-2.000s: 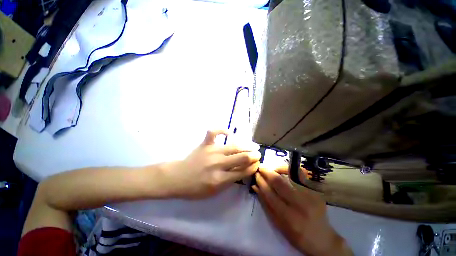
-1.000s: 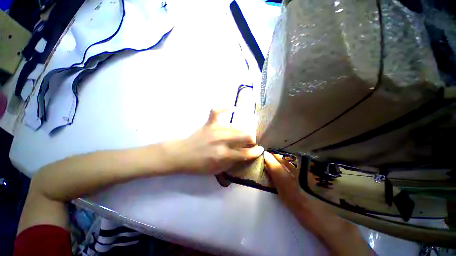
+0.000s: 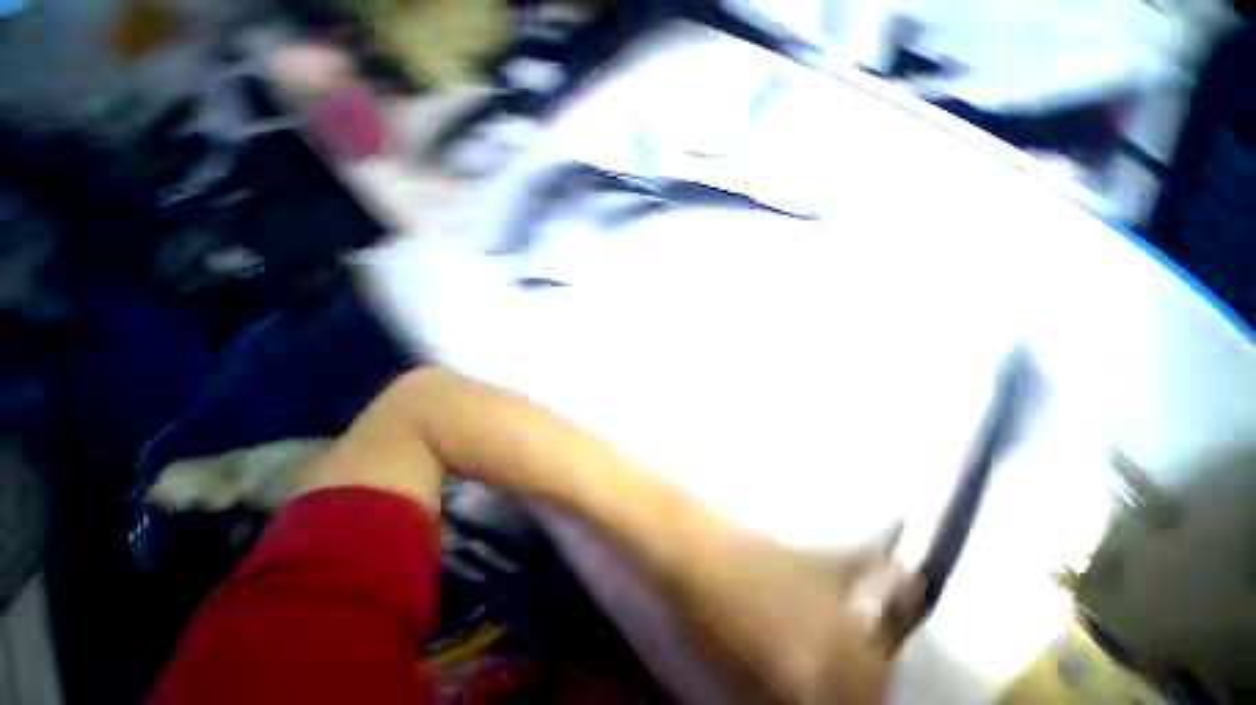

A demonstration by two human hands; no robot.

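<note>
The picture is strongly blurred. My left hand (image 3: 827, 627) is low at the right of centre, its fingers closed at the lower end of a long dark strip (image 3: 971, 489). The strip runs up and to the right from the fingertips, over the white table. White fabric pieces with dark wavy edges (image 3: 661, 190) lie on the table's far left part. The beige sewing machine (image 3: 1191, 565) shows only in part at the lower right edge. My right hand is not in view. The needle area cannot be made out.
The white table (image 3: 771, 372) has a blue edge at the far right. Dark and white fabric lies beyond it. Black-and-white striped cloth (image 3: 475, 544) is by the lap. A dark blue bin (image 3: 207, 413) is at left, and a pink-red thing (image 3: 347, 124) is at upper left.
The view has swung to the left, so the machine has slid to the right edge. My right hand has left the picture. My left hand has left the needle area and is at the dark strip.
</note>
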